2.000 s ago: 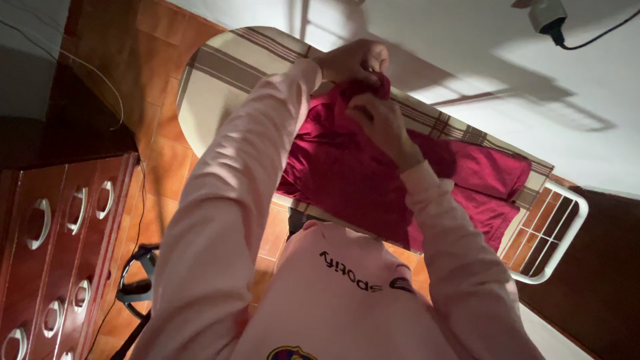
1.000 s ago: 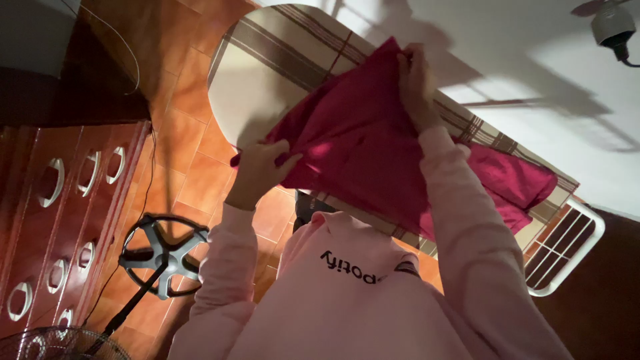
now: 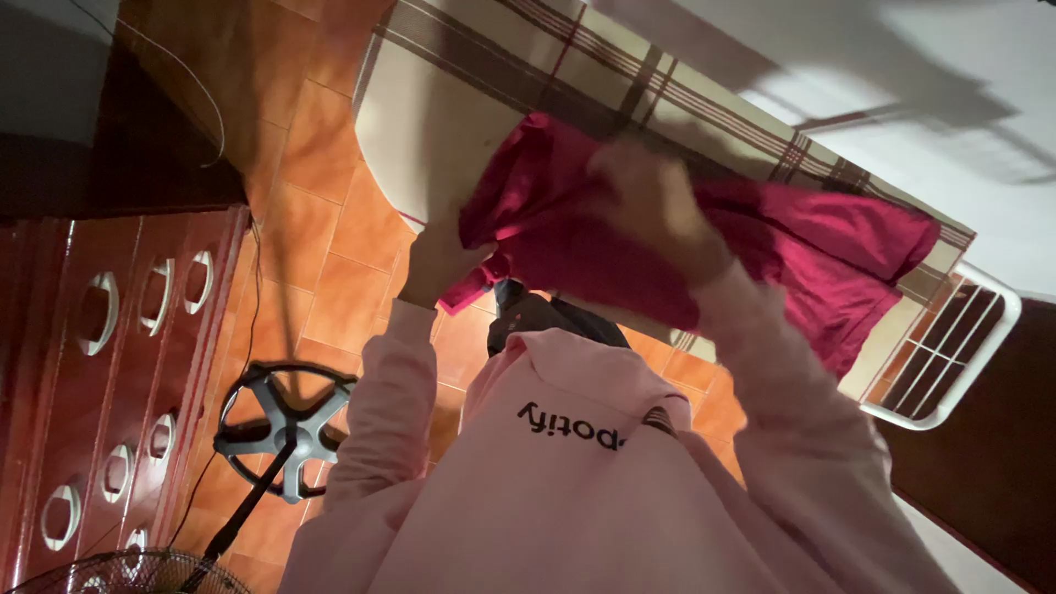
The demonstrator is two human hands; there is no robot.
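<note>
A dark pink cloth garment (image 3: pixel 808 247) lies creased along an ironing board with a plaid cover (image 3: pixel 429 107). My left hand (image 3: pixel 441 260) is at the garment's left end, over the board's near edge, with a bit of the cloth hanging below its fingers; it grips the cloth there. My right hand (image 3: pixel 648 198) is over the middle of the garment, blurred, and whether its fingers hold the cloth cannot be told. Part of the garment's near side is hidden by my right forearm.
A red wooden chest of drawers (image 3: pixel 124 355) with pale handles stands at the left. Beside it are a pedestal fan's base (image 3: pixel 289 433) and its wire cage (image 3: pixel 124 573) on the tiled floor. A white metal rack (image 3: pixel 1002 330) extends from the board's right end, near the white wall (image 3: pixel 891 74).
The garment's raised corner at my right hand has come down, and that hand is now over its middle. Two seconds ago both hands were together at the garment's upper part.
</note>
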